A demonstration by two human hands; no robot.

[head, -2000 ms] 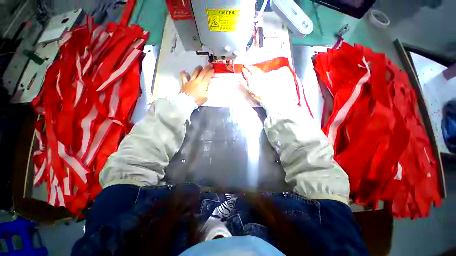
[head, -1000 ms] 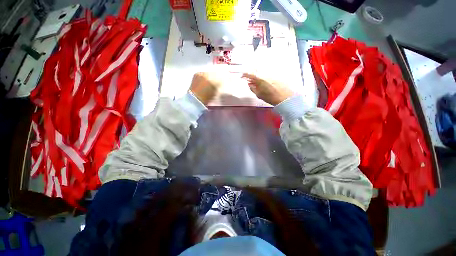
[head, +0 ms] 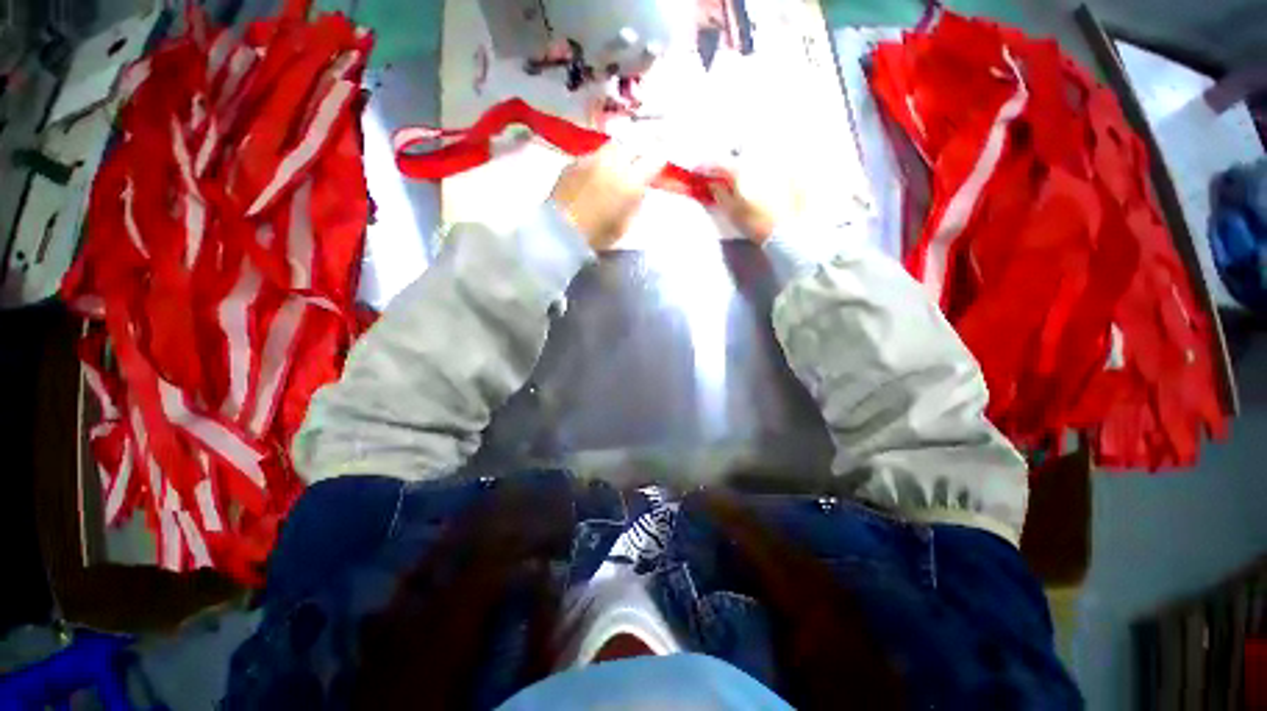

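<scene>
A red strap (head: pixel 528 117) runs across the white sewing plate (head: pixel 479 197) just in front of the sewing machine head (head: pixel 605 25). Its left end curls and shows a pale stripe. My left hand (head: pixel 605 192) holds the strap near its middle. My right hand (head: pixel 732 202) holds the strap further right with the fingertips. Glare washes out part of both hands and the strap between them. The needle area under the head is blurred and overexposed.
A heap of red straps with pale stripes (head: pixel 239 313) lies at the left. A denser red heap (head: pixel 1063 278) lies at the right. The shiny metal table plate (head: pixel 646 354) is between my sleeves. A blue stool (head: pixel 70 674) shows at bottom left.
The strap under the machine head two seconds ago is not seen one second ago. Now a strap is between my hands, extending left. The view has shifted, with the head higher in frame.
</scene>
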